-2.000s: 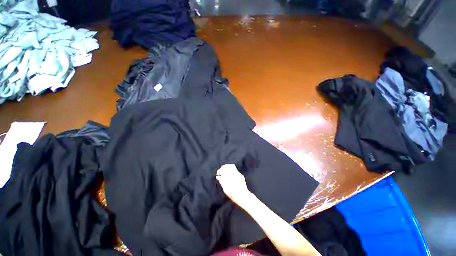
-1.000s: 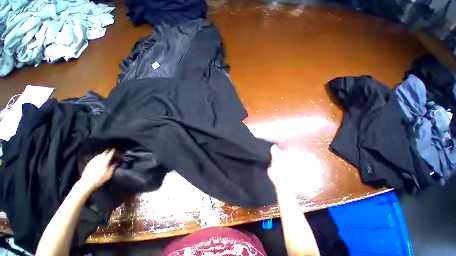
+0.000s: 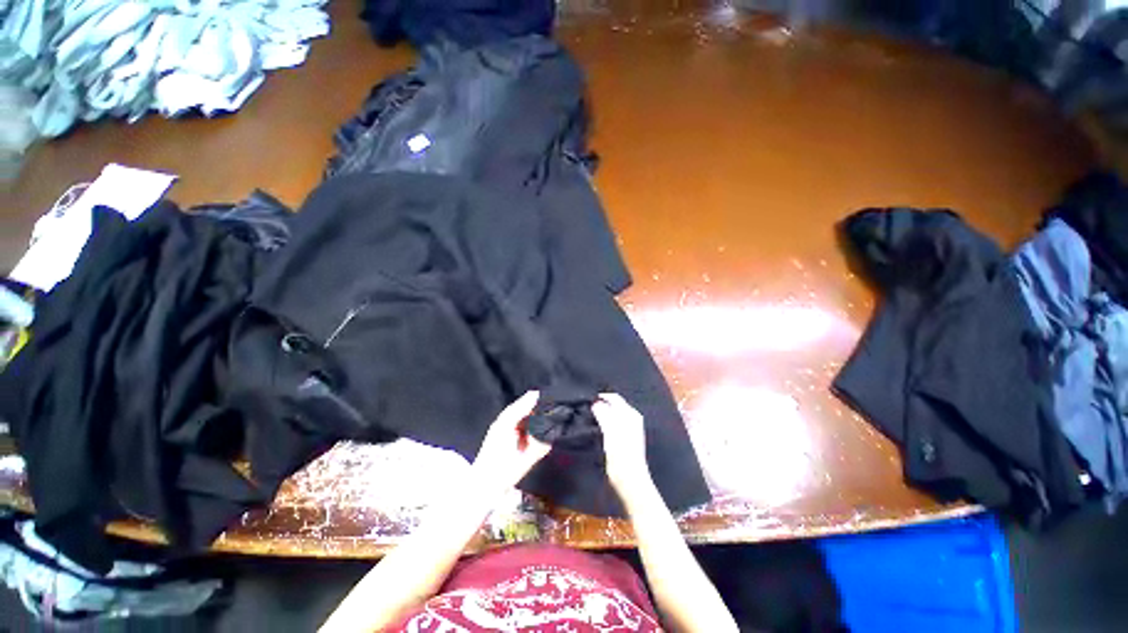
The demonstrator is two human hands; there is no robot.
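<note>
A matte black garment [image 3: 408,352] lies spread on the table in front of me, its lower part reaching the front edge. My left hand [image 3: 510,443] and my right hand [image 3: 619,435] pinch a narrow, opened black end of it, which looks like a sleeve end, between them near the table edge. A fine pale thread [image 3: 343,327] shows on the cloth at the left. Whether a small tool is in either hand is hidden.
Beyond is a shiny dark garment stack [image 3: 489,105] with a white label. A black pile [image 3: 142,334] and white paper [image 3: 118,198] lie left, pale blue-green garments [image 3: 186,50] far left, dark garments [image 3: 952,359] right. A blue container [image 3: 922,575] stands below the table edge.
Both hands have come together at the centre front and hold the narrow cloth end. The left hand has moved right from the left side. The garment's wide edge is no longer stretched toward the right.
</note>
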